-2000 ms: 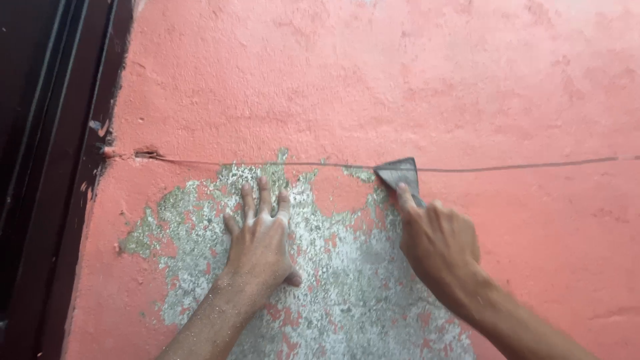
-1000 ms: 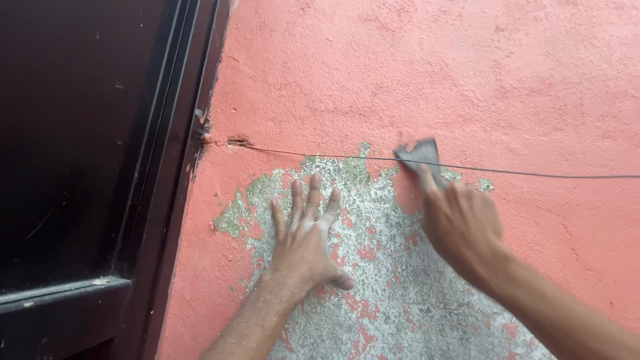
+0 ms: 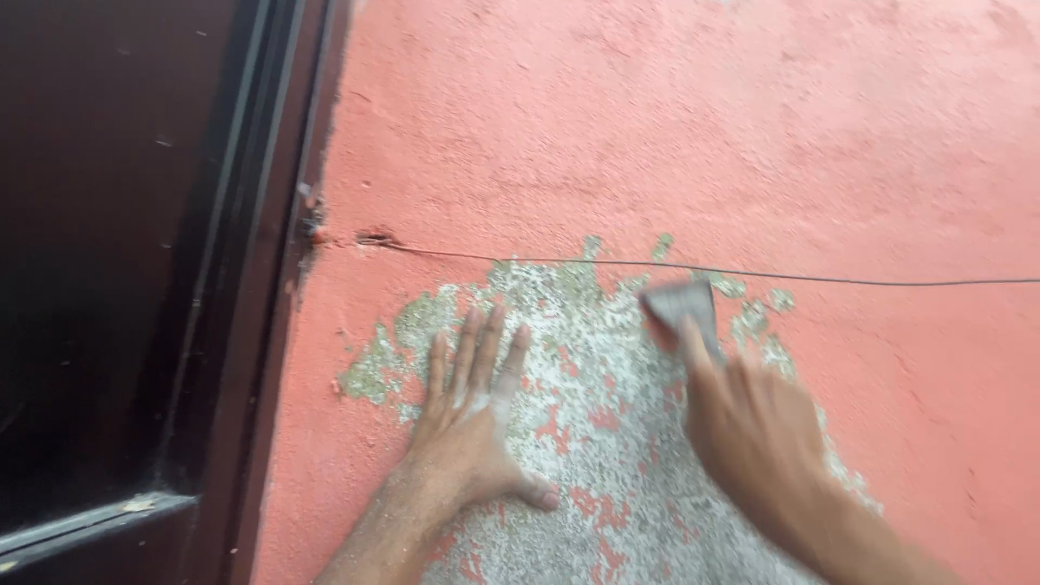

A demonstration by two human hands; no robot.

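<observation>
A pink-painted wall [image 3: 609,146] has a patch of bare grey and whitish plaster [image 3: 601,479] with flecks of pink paint left on it. My right hand [image 3: 756,431] grips a flat metal scraper [image 3: 686,305], its index finger laid along the blade. The blurred blade is over the upper right of the bare patch, just below a thin dark wire [image 3: 731,270]. With fingers spread and pointing up, my left hand [image 3: 471,431] rests on the left part of the patch and holds nothing. Dust coats its skin. The scraper's handle is hidden in my right hand.
A dark brown door [image 3: 97,244] and its frame [image 3: 268,325] stand at the left, beside the pink wall. The wire runs across the wall from a small hole [image 3: 375,240] near the frame toward the right edge.
More bare spots show near the wire above and to the right of the patch. The scraper, across the wire earlier, is now below it. The view has shifted left, showing more of the door.
</observation>
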